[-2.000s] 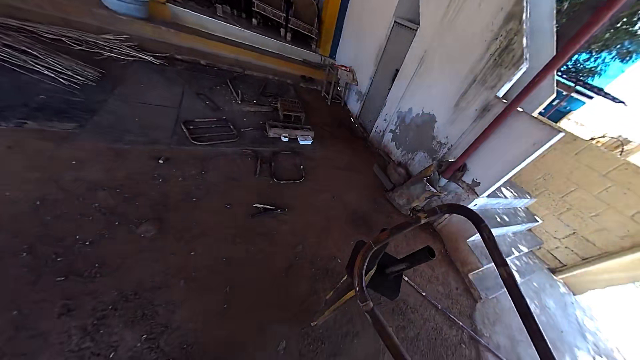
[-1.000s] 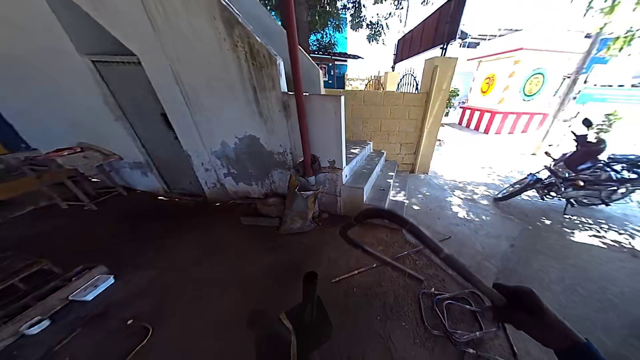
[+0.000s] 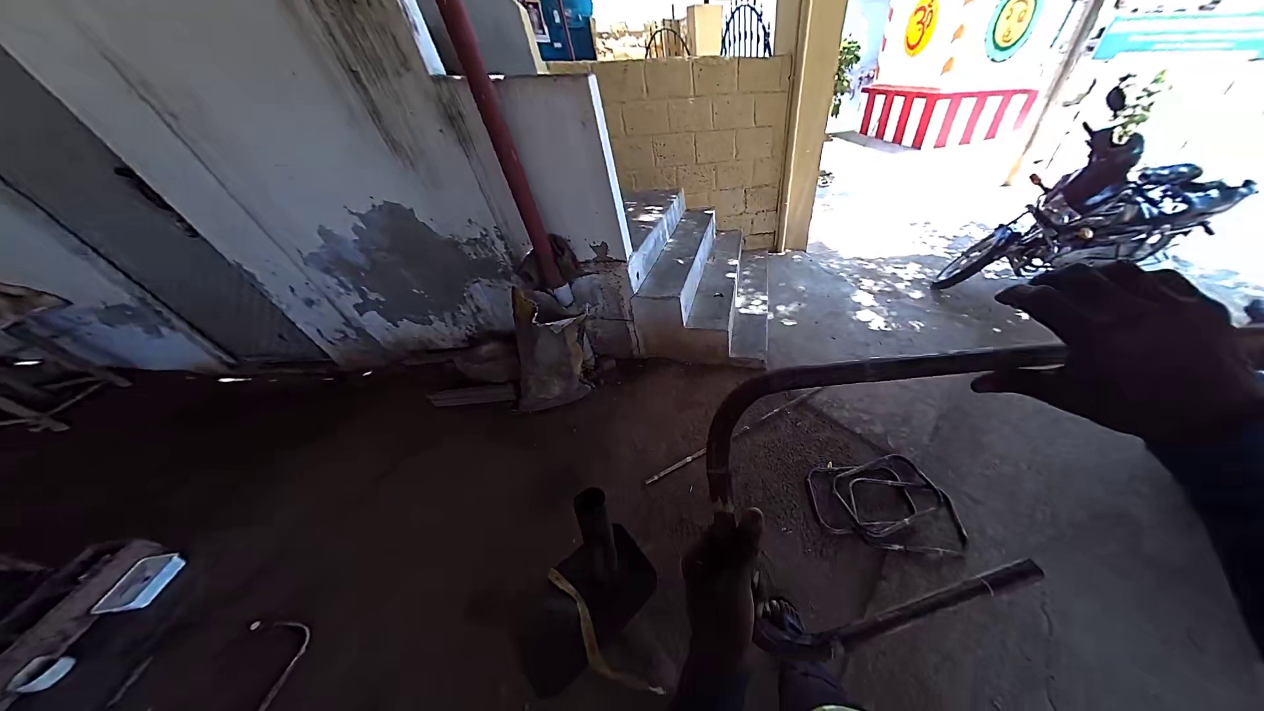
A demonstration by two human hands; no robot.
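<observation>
A bent metal pipe [image 3: 889, 369] runs across the right half of the view and turns down at its left end. My left hand [image 3: 724, 578] is closed round that lower end. My right hand [image 3: 1136, 346] lies over the long straight part, thumb below and fingers loosely extended above. Left of my left hand stands a dark metal piece with an upright tube [image 3: 597, 538], a yellow strip [image 3: 588, 622] beside it. On the floor at the right is a straight length of dark tube [image 3: 943, 599]; its left end is near my foot [image 3: 780, 627].
Bent metal rod frames [image 3: 889, 504] and a thin rod [image 3: 676, 468] lie on the floor ahead. Beyond are a worn sack [image 3: 549, 355], a red post [image 3: 504, 138], concrete steps [image 3: 691, 281] and a parked motorcycle [image 3: 1096, 217]. A white tray [image 3: 138, 583] sits at the lower left.
My left hand has come into view, holding the pipe's bent end. My right hand, on the pipe one second ago too, now has its fingers more extended. The view has turned and tilted down.
</observation>
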